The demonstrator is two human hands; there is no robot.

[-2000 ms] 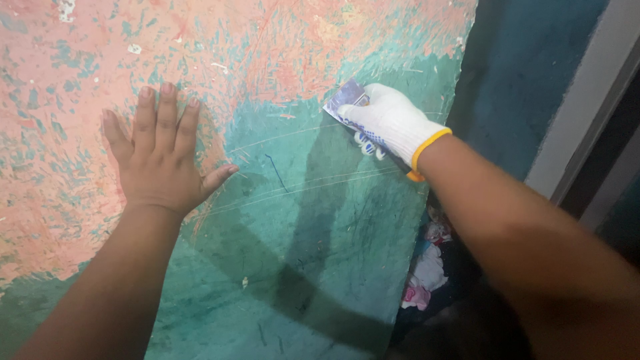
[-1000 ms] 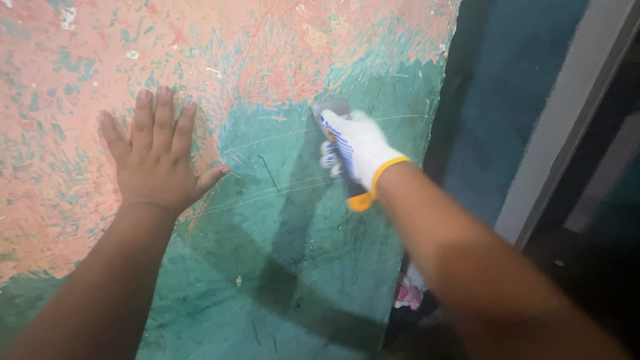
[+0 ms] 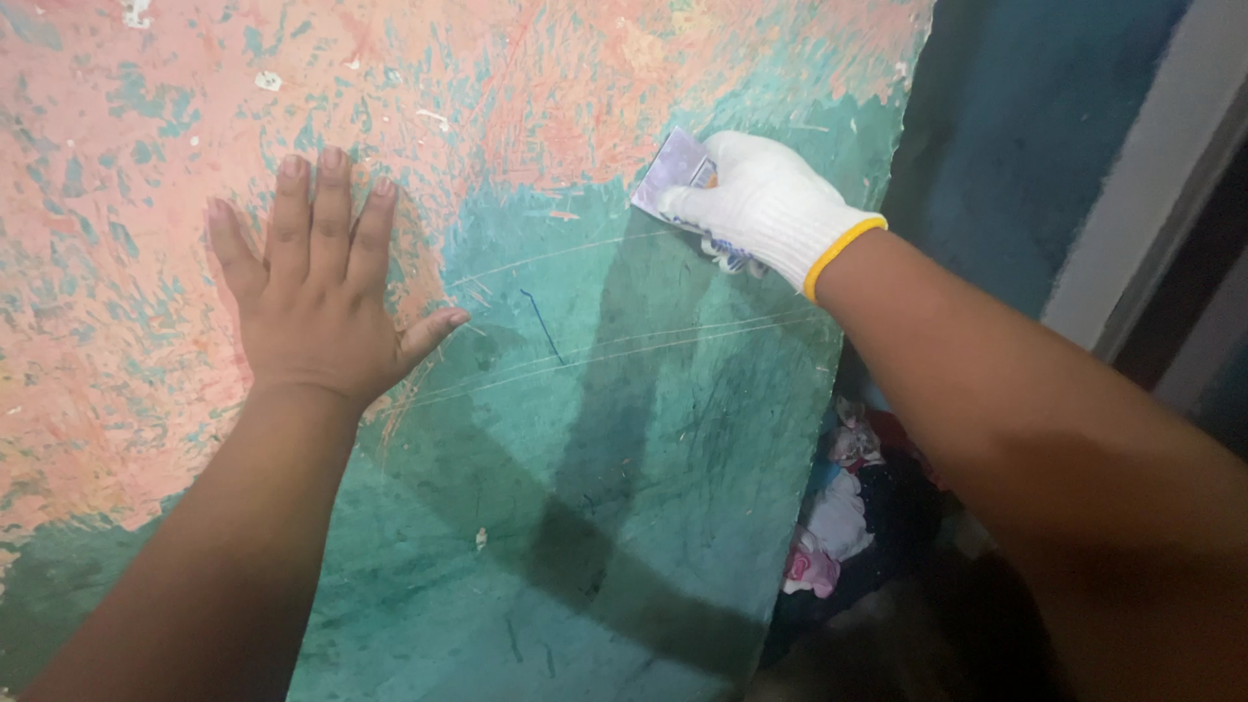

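My bare left hand (image 3: 317,283) lies flat on a painted wall (image 3: 604,439), fingers apart, on the patchy pink area beside its border with the green paint. On my right hand (image 3: 760,210) is a white knit glove with a yellow cuff and blue grip marks. It holds a scraper (image 3: 676,168) with a wide flat metal blade. The blade's edge lies against the wall, just below the ragged edge between pink and green. My gloved fingers hide most of the scraper's handle.
The wall's right edge (image 3: 858,322) runs down past my right wrist. Beyond it are a dark blue wall surface (image 3: 1033,146) and a pale upright frame (image 3: 1121,195). Crumpled cloths or plastic (image 3: 838,517) lie low behind the edge.
My right hand with the scraper has turned between frames: one second ago the blade pointed more upward, and now it tilts to the upper left. My left hand stays on the same patch of wall.
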